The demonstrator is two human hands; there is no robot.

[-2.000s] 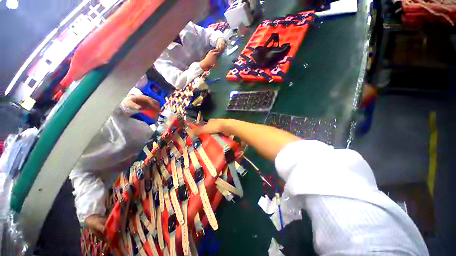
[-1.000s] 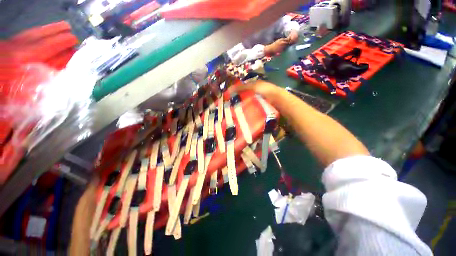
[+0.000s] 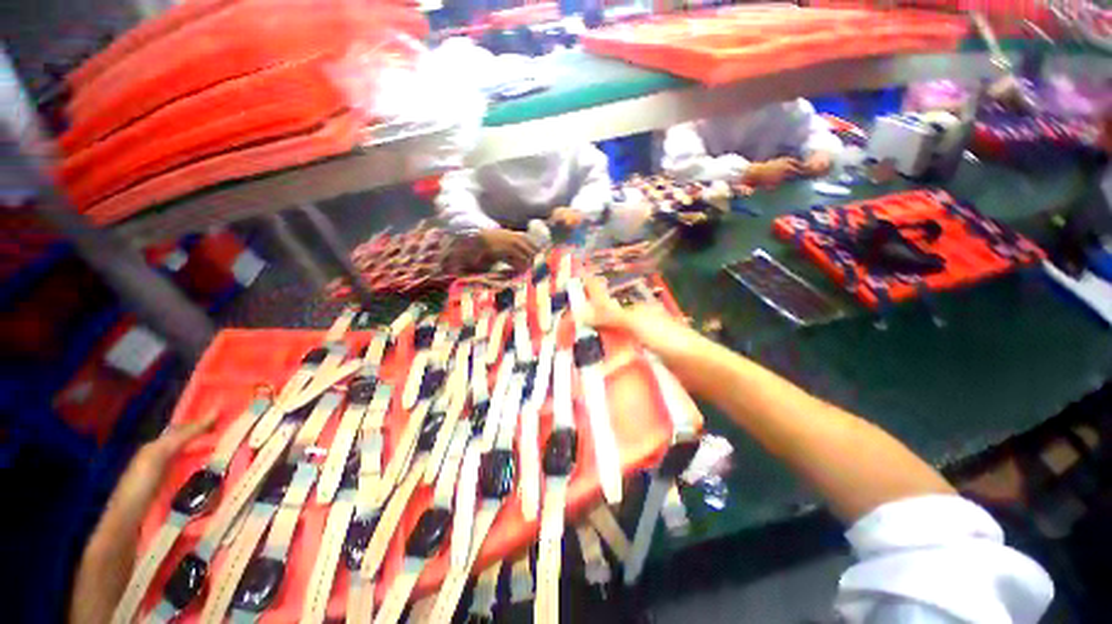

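Note:
A wide red-orange watch tray (image 3: 634,408) is in front of me, with several watches (image 3: 496,473) laid across it. They have dark cases and long beige straps, some hanging over the near edge. My left hand (image 3: 146,469) is at the tray's left edge, its fingers on the rim. My right hand (image 3: 616,319) is at the tray's far right corner, gripping it there; its fingertips are partly hidden by the straps. The near left part of the tray runs out of the picture.
Workers in pale smocks (image 3: 537,183) sit across the green bench (image 3: 841,378). A second red tray (image 3: 963,238) with a dark item and a dark parts tray (image 3: 780,287) lie at right. Stacked red trays (image 3: 232,98) fill the overhead shelf (image 3: 573,116). Crumpled white tissue (image 3: 710,461) lies beside my tray.
The view has swung left and levelled. The tray now looks flatter and nearer, and my left hand shows at its left edge. My right hand has stayed on the far right corner.

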